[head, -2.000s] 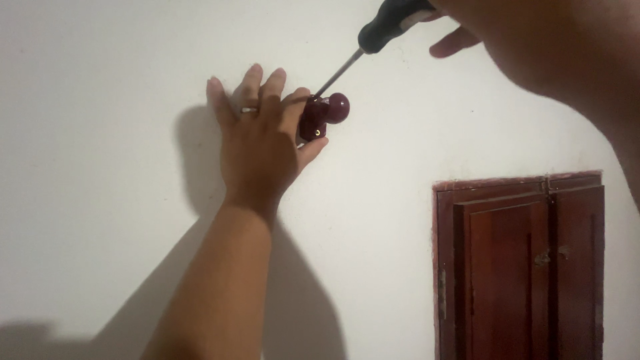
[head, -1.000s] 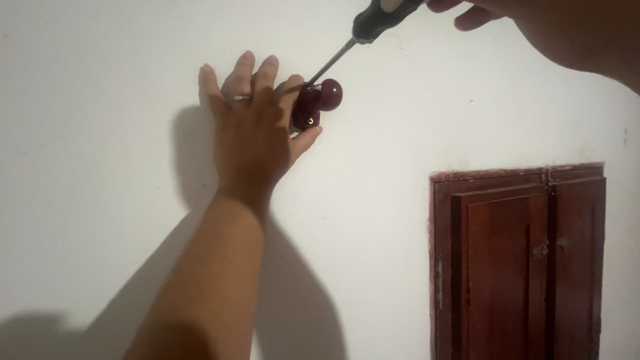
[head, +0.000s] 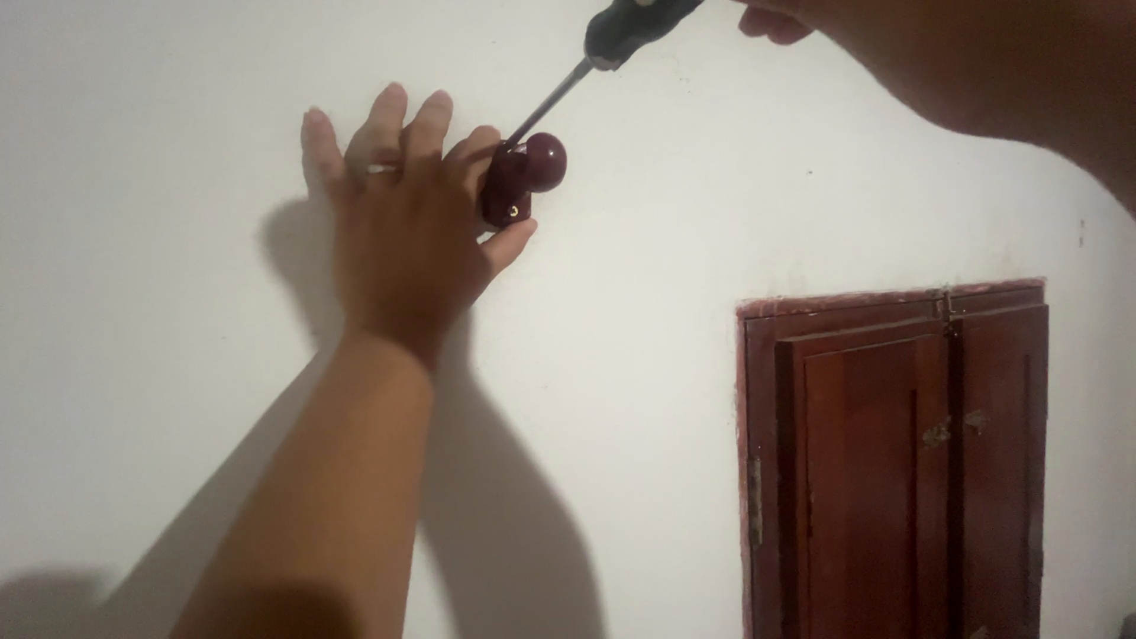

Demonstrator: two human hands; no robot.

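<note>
Flat on the white wall, fingers spread, my left hand (head: 404,209) holds a dark red wall hook with a round knob (head: 545,162) between its index finger and thumb. A small hole or screw shows at the hook's lower end. A screwdriver (head: 626,34) with a black handle slants down from the upper right, its metal shaft reaching the upper end of the hook; the very tip is hard to make out. My right hand (head: 799,18) is at the handle, mostly cut off by the top edge, so its grasp is only partly seen.
Low on the right, a reddish-brown wooden shutter or cabinet door (head: 865,461) with two panels and metal latches is set in the white wall (head: 621,373). Shadows of the arms fall on the wall.
My left hand stays on the hook, and the screwdriver remains at the hook's upper end. The view has shifted slightly.
</note>
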